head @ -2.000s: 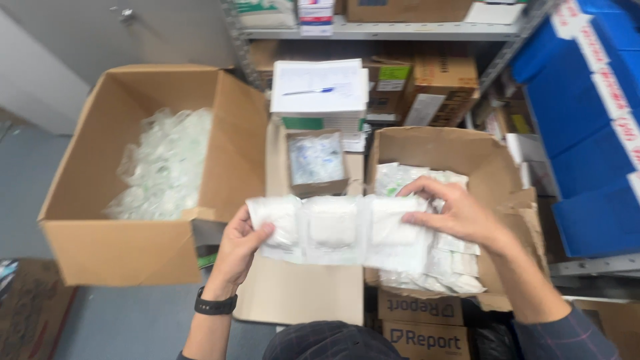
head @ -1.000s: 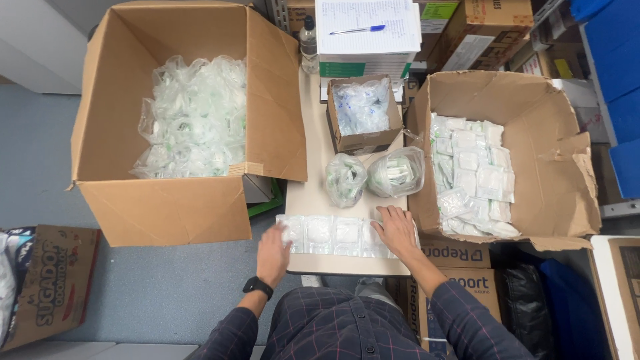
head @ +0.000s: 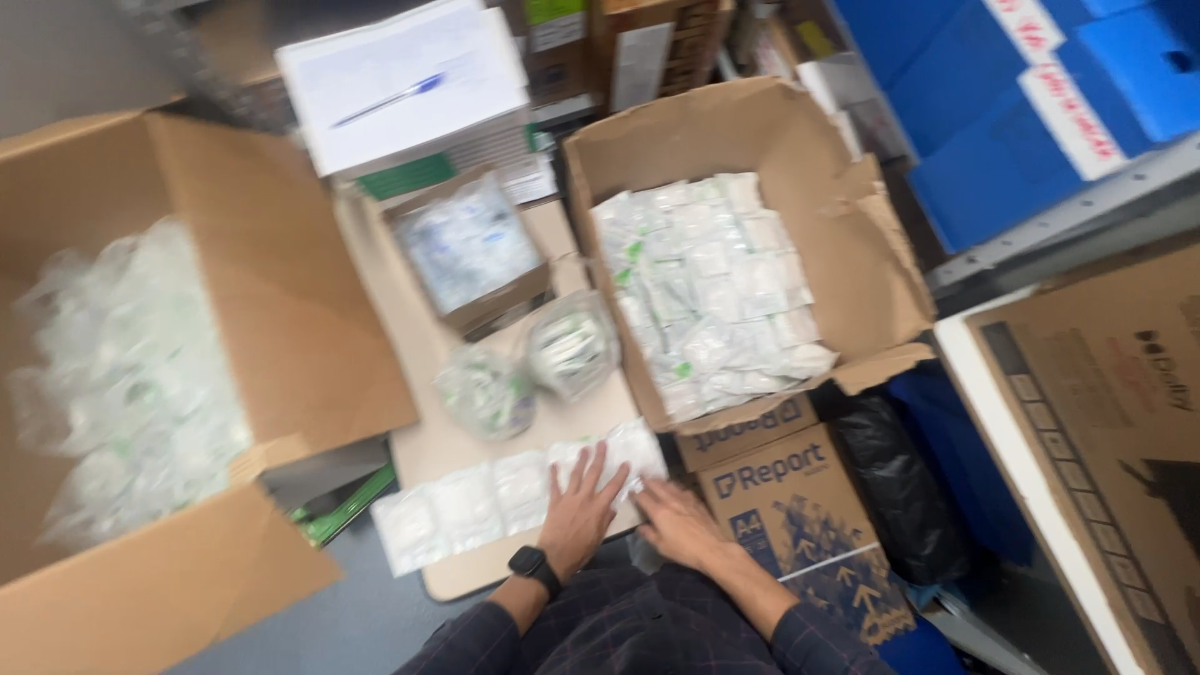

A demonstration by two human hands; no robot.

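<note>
A strip of joined white packets (head: 497, 492) lies flat along the near edge of a beige table (head: 441, 567). My left hand (head: 583, 506) rests on its right part, fingers spread. At the strip's right end is my right hand (head: 675, 516), fingertips touching the packet; whether they pinch it is unclear. Two clear plastic bags, one rounded (head: 483, 392) and one holding stacked packets (head: 572, 345), sit just beyond the strip. Behind them a small cardboard box (head: 469, 244) holds clear and bluish plastic pieces. On the right, an open carton (head: 825, 234) contains many white packets (head: 712, 291).
A large open carton (head: 272, 281) of clear plastic packages (head: 141, 384) stands left. Papers with a blue pen (head: 389, 100) lie at the back. Printed cartons (head: 797, 525) stand below right, near a black bag (head: 900, 487). Blue bins (head: 1022, 122) and a metal shelf edge (head: 1069, 211) are at upper right.
The strip was held up in both hands two seconds ago, then laid on the table. Since then my left hand has moved right along it, next to my right hand. The view has turned.
</note>
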